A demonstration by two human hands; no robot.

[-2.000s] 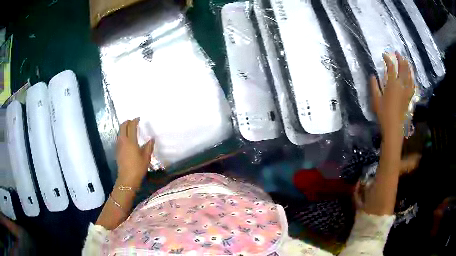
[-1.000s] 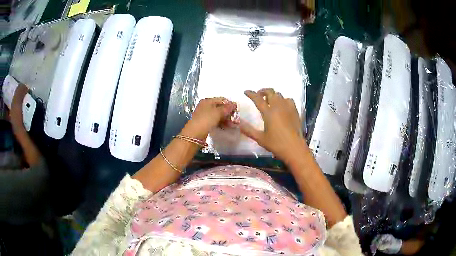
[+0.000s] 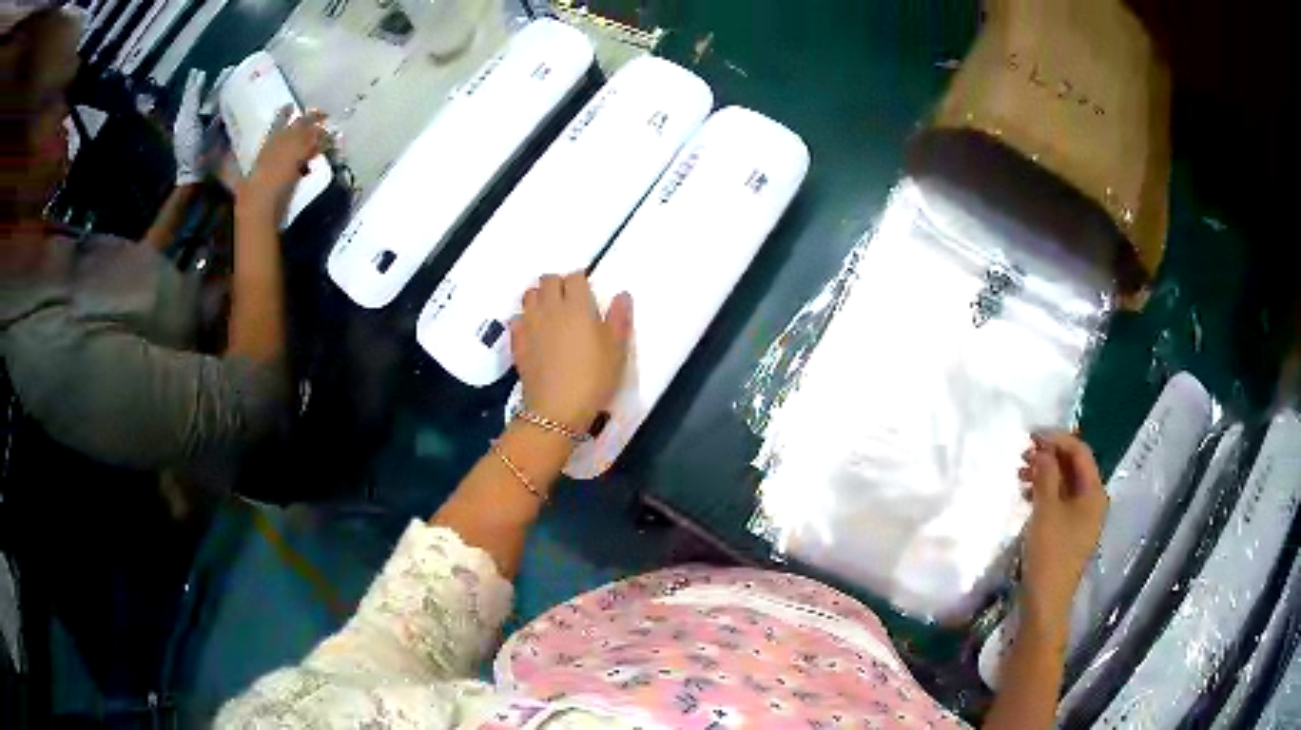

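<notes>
Three unbagged units lie slanted at left: the nearest white unit point(image 3: 721, 235), the middle unit point(image 3: 592, 200) and a farther unit point(image 3: 478, 157). My left hand point(image 3: 568, 350) is over the lower ends of the nearest and middle units, thumb apart from the fingers; any contact is unclear. The stack of clear poly bags point(image 3: 927, 399) lies in front, shiny and wrinkled. My right hand point(image 3: 1063, 492) is at its right edge with curled fingers; whether it pinches film cannot be told. Bagged units point(image 3: 1156, 471) lie at right, partly cut off.
An open brown carton point(image 3: 1063, 93) stands at the far end of the bag stack. A co-worker at left has a hand point(image 3: 286, 164) on a white unit point(image 3: 260, 114). A pale board point(image 3: 414, 72) lies behind the units. The dark-green table edge runs before me.
The view has swung left. My left hand has gone from the bag stack to the unbagged units. My right hand has moved from the stack's middle to its right edge.
</notes>
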